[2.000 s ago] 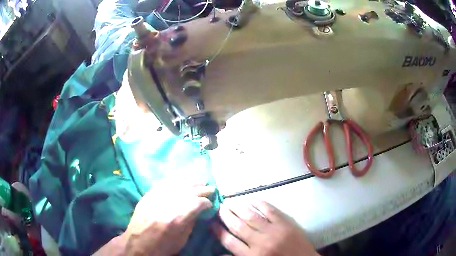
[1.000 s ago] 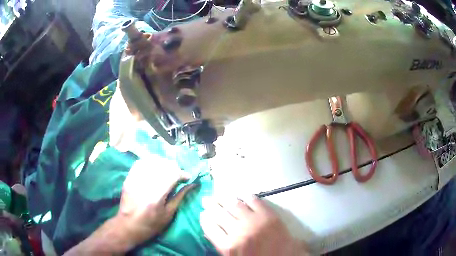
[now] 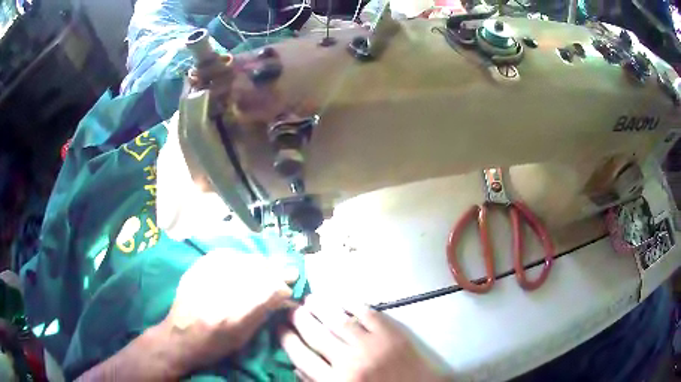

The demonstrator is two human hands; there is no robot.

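Observation:
The green garment piece [image 3: 97,216] with yellow lettering lies left of and under the needle area of the cream sewing machine [image 3: 418,112]. Its edge runs to the presser foot area [image 3: 306,237], where glare hides detail. My left hand [image 3: 224,298] lies on the cloth just below the needle area, its thumb and finger at the cloth's edge. My right hand [image 3: 351,343] is beside it on the right, fingertips on the cloth edge, close to my left fingertips. Both hands hold the cloth at this edge.
Red-handled scissors [image 3: 500,239] lie under the machine arm, handles towards me. A small reddish tray [image 3: 621,225] and a black-and-white label [image 3: 657,242] are at the right end of the white table [image 3: 463,328]. Another person's light blue sleeve [image 3: 160,45] shows behind the machine.
My left hand first moved up and left on the cloth, then my hands came closer together. More yellow lettering shows at left. The camera view has shifted slightly.

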